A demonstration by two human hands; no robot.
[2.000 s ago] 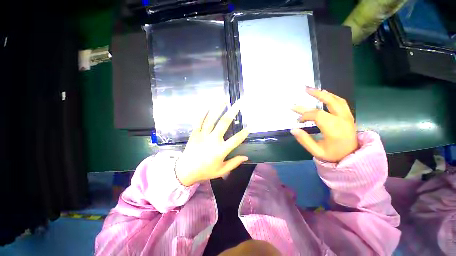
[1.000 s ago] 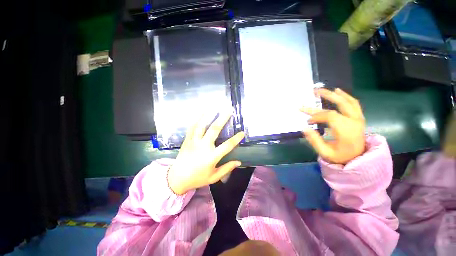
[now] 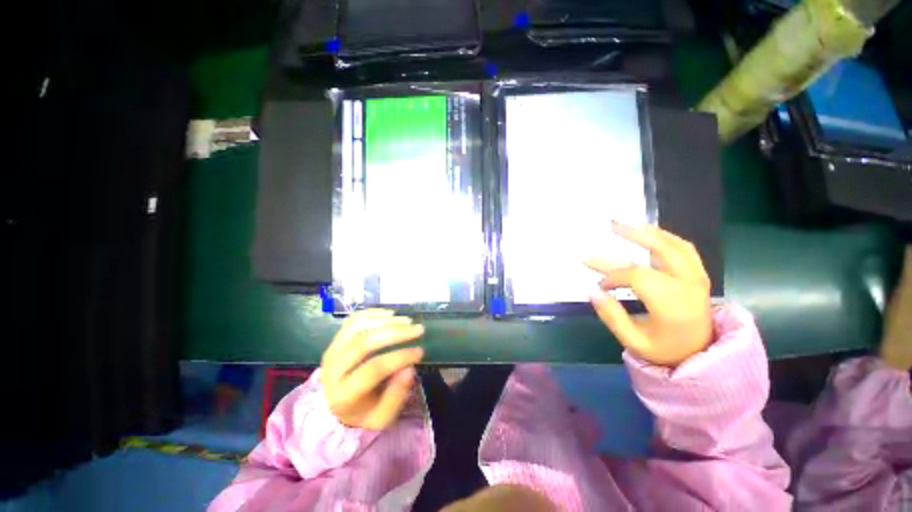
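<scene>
Two tablets in shiny film lie side by side on a dark foam tray (image 3: 290, 190). The left tablet (image 3: 408, 200) shows a white screen with a green block at its top. The right tablet (image 3: 570, 180) glows plain white. Blue spots mark their lower left corners. My left hand (image 3: 372, 368) is empty, fingers loosely curled and apart, just below the left tablet's near edge. My right hand (image 3: 660, 290) is empty with spread fingers over the lower right part of the right tablet; I cannot tell if the fingertips touch.
Two dark tablets (image 3: 408, 28) lie beyond the pair. A black stack (image 3: 90, 200) stands at left. A yellowish wrapped post (image 3: 785, 65) and a blue-faced panel (image 3: 858, 105) are at upper right. Another person's pink sleeve (image 3: 850, 430) is at lower right. The green bench edge (image 3: 250, 345) runs in front.
The left tablet's screen has gone from dark to lit with a green block. My left hand has pulled back off it and curled. The tablets sit lower in view. My right hand stays over the right tablet.
</scene>
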